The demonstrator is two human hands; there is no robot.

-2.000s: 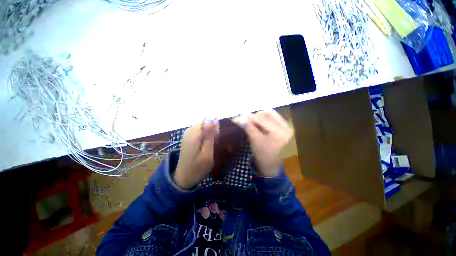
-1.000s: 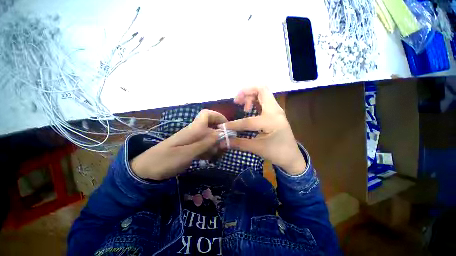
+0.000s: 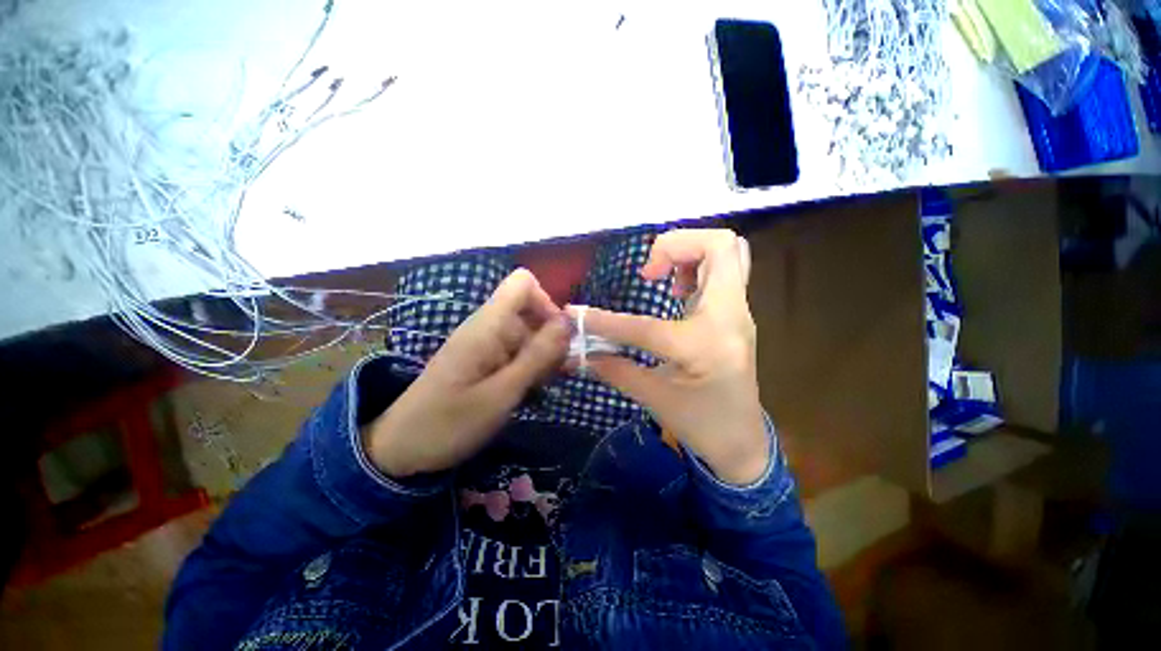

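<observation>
A small coiled white cable (image 3: pixel 596 345) is held between my hands over my lap, with a thin white strip around it. My right hand (image 3: pixel 698 350) grips the coil between its fingers, with the index finger bent above. My left hand (image 3: pixel 478 369) pinches at the coil's left end; its fingertips hide what they hold there. The tangled white cable pile (image 3: pixel 96 191) lies on the table at the left, with strands hanging over the edge in loops. Several cable ends with small dark tips (image 3: pixel 334 87) point up and right from it.
A black smartphone (image 3: pixel 756 104) lies on the white table (image 3: pixel 509 140). Small grey-white pieces (image 3: pixel 885 102) lie beside it. Yellow strips (image 3: pixel 1012 36) and blue packs (image 3: pixel 1082 117) are at far right. An open carton (image 3: pixel 834 331) with small boxes stands below; a red stool (image 3: pixel 112 490) is at lower left.
Since two seconds ago, my blurred hands have come together around the coil. Over the last second, my left fingertips have stayed at its strip. The view has shifted, so the table sits higher.
</observation>
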